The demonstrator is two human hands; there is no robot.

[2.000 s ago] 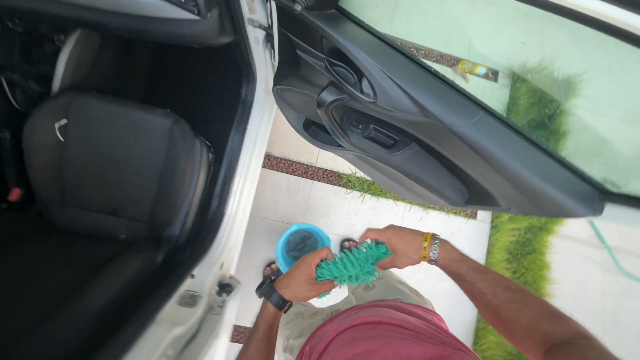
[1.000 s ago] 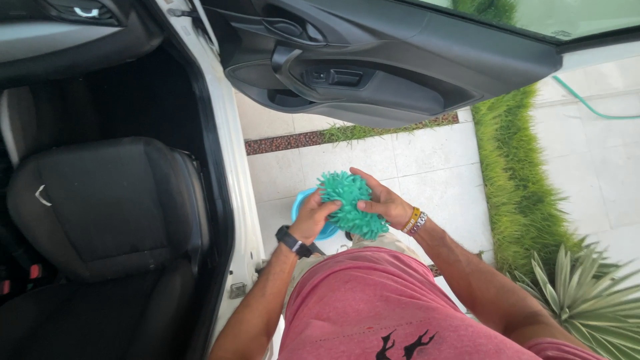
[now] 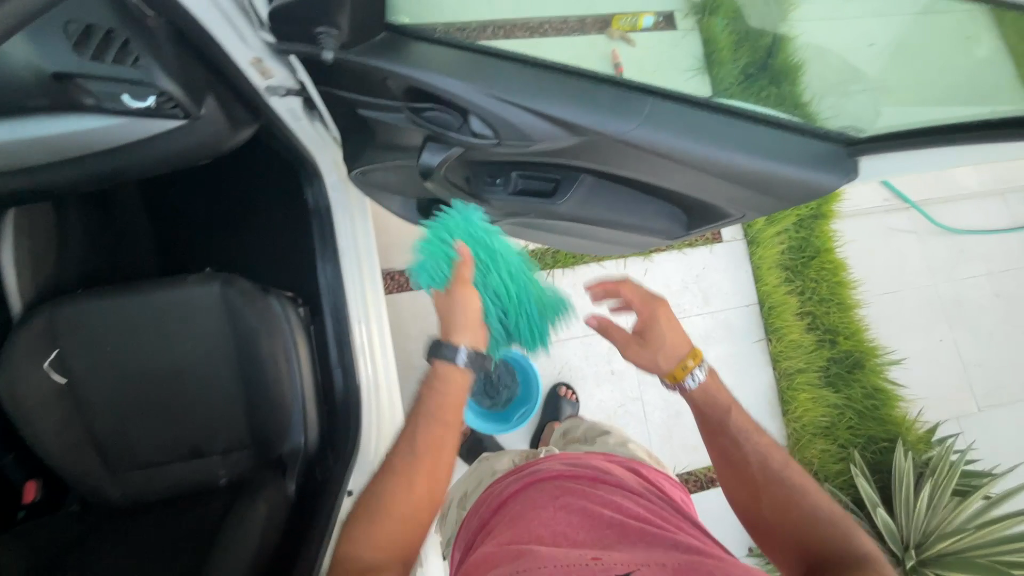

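Observation:
My left hand [image 3: 462, 308], with a black watch at the wrist, grips a green microfiber wash mitt [image 3: 512, 280]; the thumb lies on top and the other fingers are hidden. The mitt hangs spread out beside the car door's inner panel [image 3: 560, 152]. To the right of the mitt, my right hand [image 3: 640, 324] is apart from it, fingers spread and slightly bent, holding nothing. Below the mitt a light blue basin [image 3: 524, 400] stands on the paving near my feet, with something dark grey inside that I cannot make out.
At the left are the car's door sill [image 3: 372, 344] and a black front seat [image 3: 160, 384]. The open door spans the top. Beyond it run a grass strip [image 3: 808, 336], a spiky plant [image 3: 920, 504] and a green hose [image 3: 952, 228]. A yellow object [image 3: 640, 22] shows through the window glass.
My right hand has let go of the green mitt, which both hands held before. The mitt, bunched up earlier, is now spread out in my left hand, closer to the door.

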